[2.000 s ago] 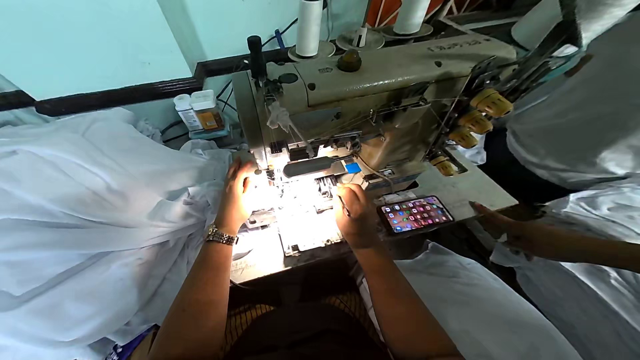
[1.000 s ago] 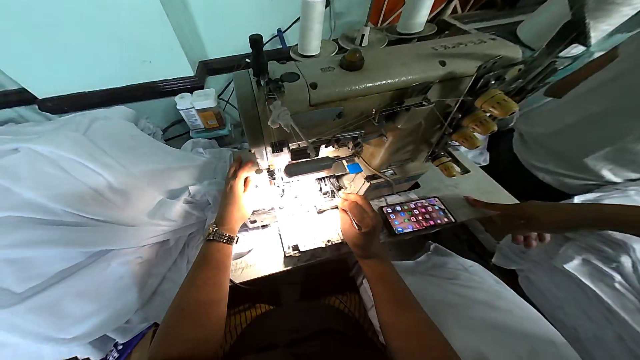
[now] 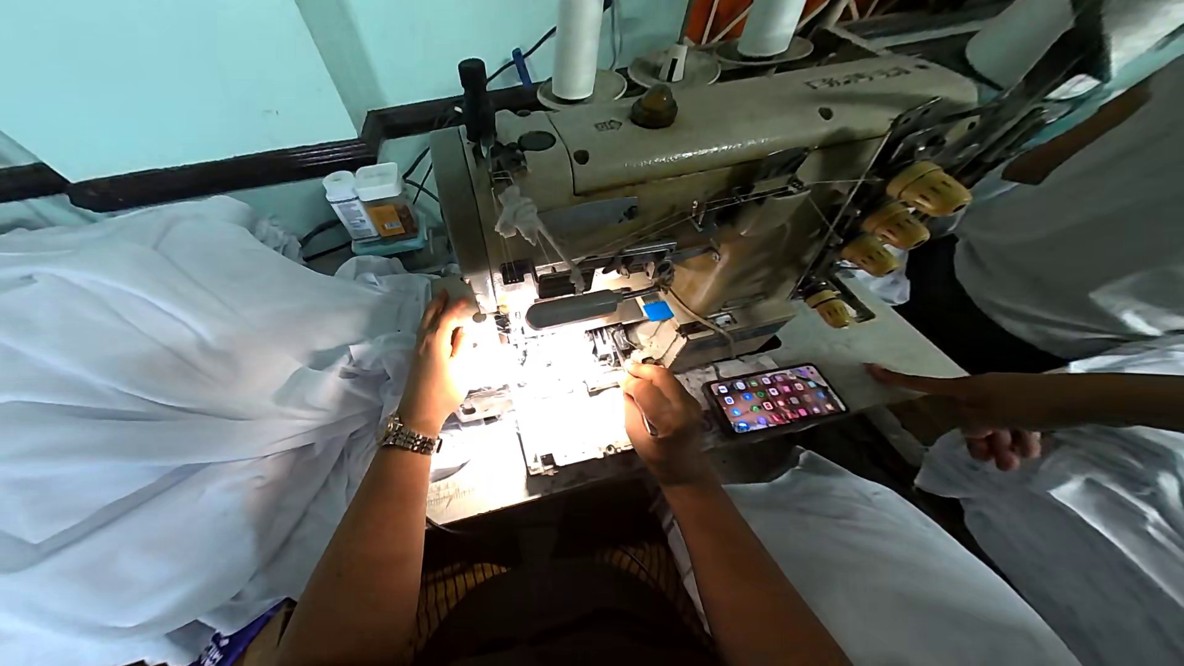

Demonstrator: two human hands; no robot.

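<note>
An industrial sewing machine [image 3: 703, 157] stands in front of me, a bright lamp glaring over its needle area and the metal parts below. My left hand [image 3: 442, 356], with a metal watch on the wrist, is at the left of the needle area; glare hides its fingertips and whether they hold anything. My right hand [image 3: 661, 412] is closed around a thin metal tool, its fingertips by the looper parts [image 3: 609, 344] right of the glare. A black lamp or handle-like part [image 3: 573, 310] crosses above. Right of my right hand lies a lit smartphone [image 3: 777, 398].
White fabric [image 3: 185, 398] is heaped at left, with more [image 3: 879, 564] at lower right. Two small plastic containers [image 3: 375, 203] stand behind the machine's left end. Thread cones [image 3: 578, 51] rise at the back. Another person's hand [image 3: 962, 398] rests near the table's right edge.
My right hand has shifted slightly about the looper area, the thin tool still in it. My left hand stays in place. The other person's arm at right has moved, and a second hand now shows below it.
</note>
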